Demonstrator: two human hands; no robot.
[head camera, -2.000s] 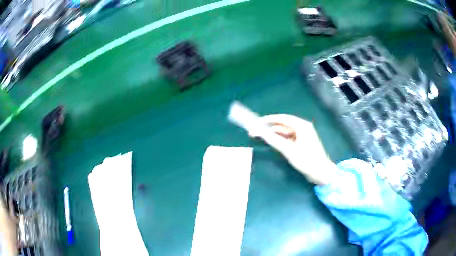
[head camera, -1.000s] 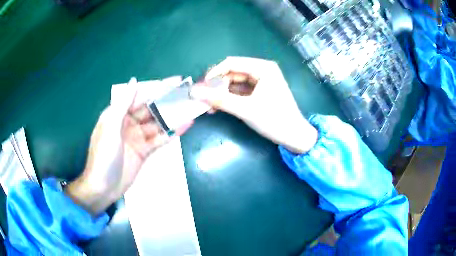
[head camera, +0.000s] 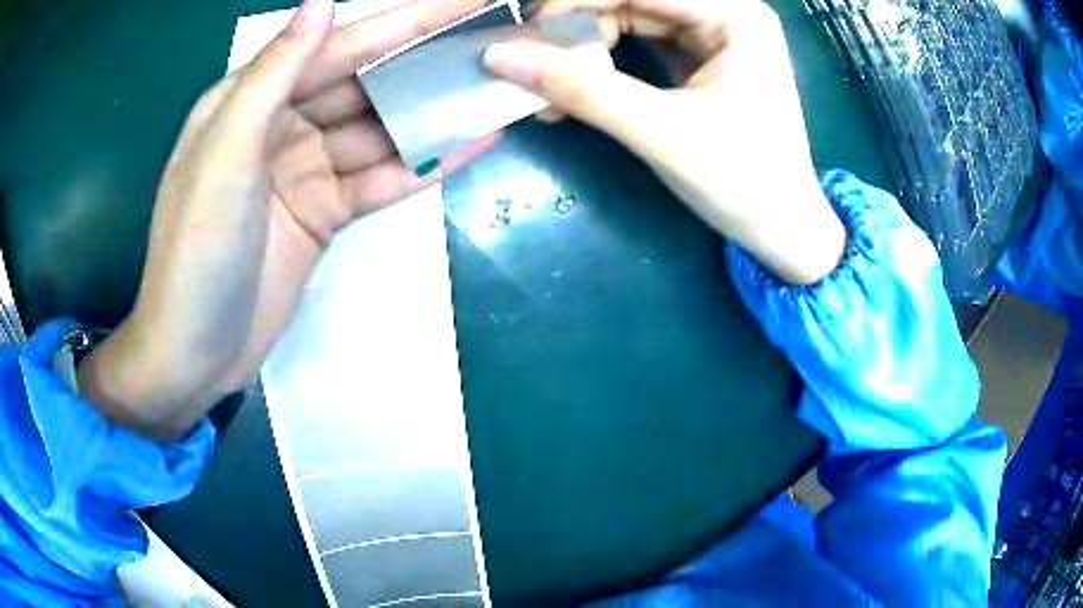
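An LCD display module (head camera: 445, 93), silvery side up, with a small green tab at its lower corner, lies over the fingers of my left hand (head camera: 255, 196). My left palm faces up and its fingers support the module from below. My right hand (head camera: 701, 125) pinches the module's right end, with the thumb on its silvery face and the fingers partly hidden beneath. A small grey piece shows at that end, beside the thumb. A white and grey adhesive strip sheet (head camera: 368, 356) lies on the green bench under my left hand, with cross-lines near its lower end.
A stack of clear blister trays (head camera: 938, 131) stands at the upper right. A person's blue sleeve (head camera: 1055, 178) is at the right edge. A brown cardboard box (head camera: 1031, 356) is below the bench edge at right. White sheets (head camera: 172, 576) show at the lower left.
My right hand first held a pale piece alone over the bench. Then both hands came together at the module. Now they are higher in the picture, and the silvery face is turned more towards me.
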